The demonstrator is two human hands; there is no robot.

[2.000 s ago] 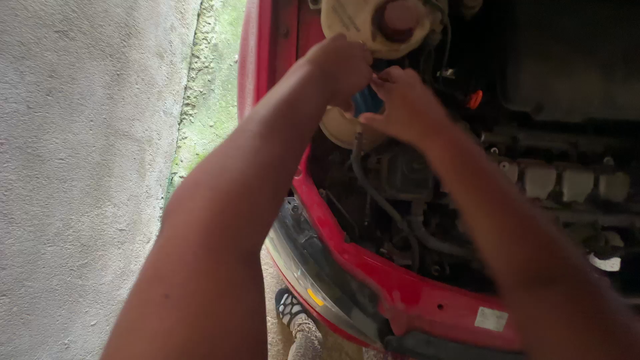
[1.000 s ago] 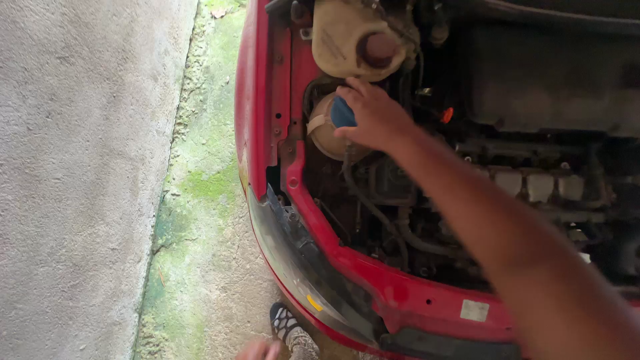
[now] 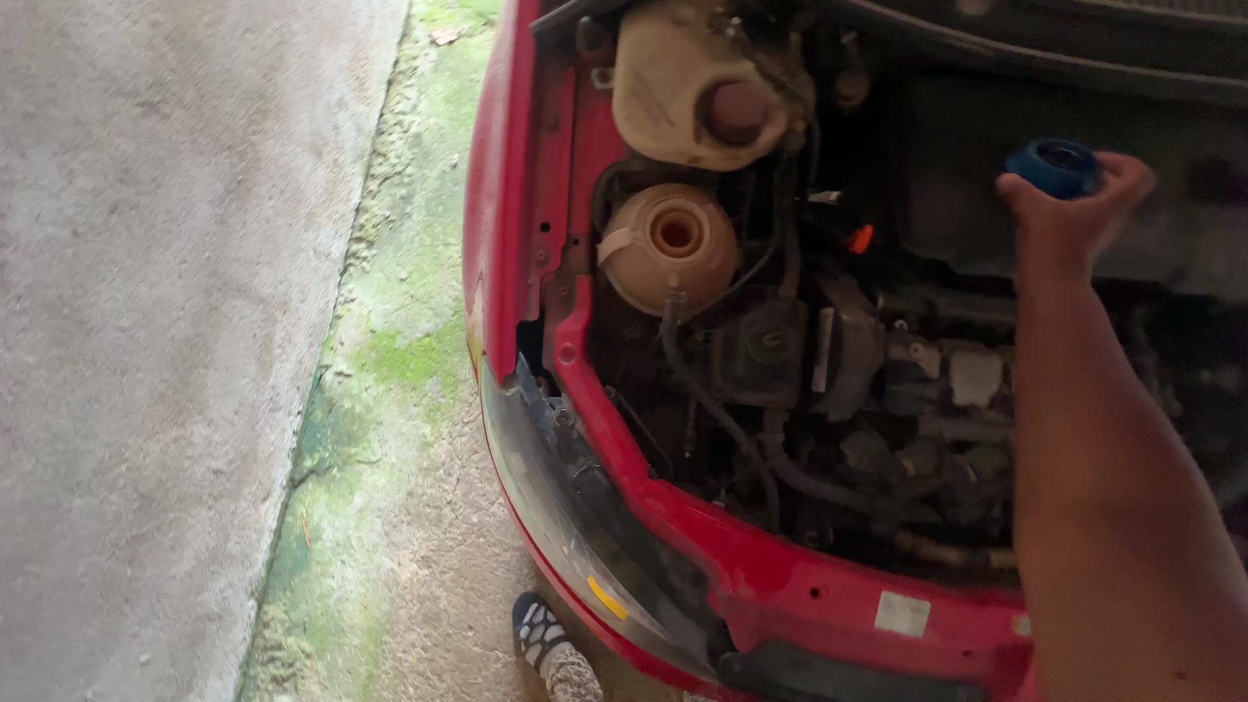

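My right hand [image 3: 1092, 205] holds a blue screw cap [image 3: 1053, 168] between thumb and fingers, its hollow underside turned up. It is over the dark right part of the engine bay, well to the right of the round coolant expansion tank [image 3: 634, 270]. That tank's neck [image 3: 678, 232] is uncovered, and brownish inside. A rubber hose [image 3: 717, 414] runs from the tank down toward the front of the car. Behind the tank sits a larger yellowed plastic reservoir [image 3: 655, 93] with a dark reddish cap [image 3: 738, 109]. My left hand is out of view.
The red front body panel [image 3: 673, 517] and a headlight [image 3: 575, 526] edge the bay. Engine parts [image 3: 975, 378] and an orange piece [image 3: 860, 239] lie below my right hand's level. A shod foot [image 3: 538, 629] stands on the mossy concrete [image 3: 429, 487], beside a grey wall or slab [image 3: 175, 322].
The blue cap has come off the round tank, and my right hand has carried it right. My left hand, near the tank two seconds ago, has dropped out of view.
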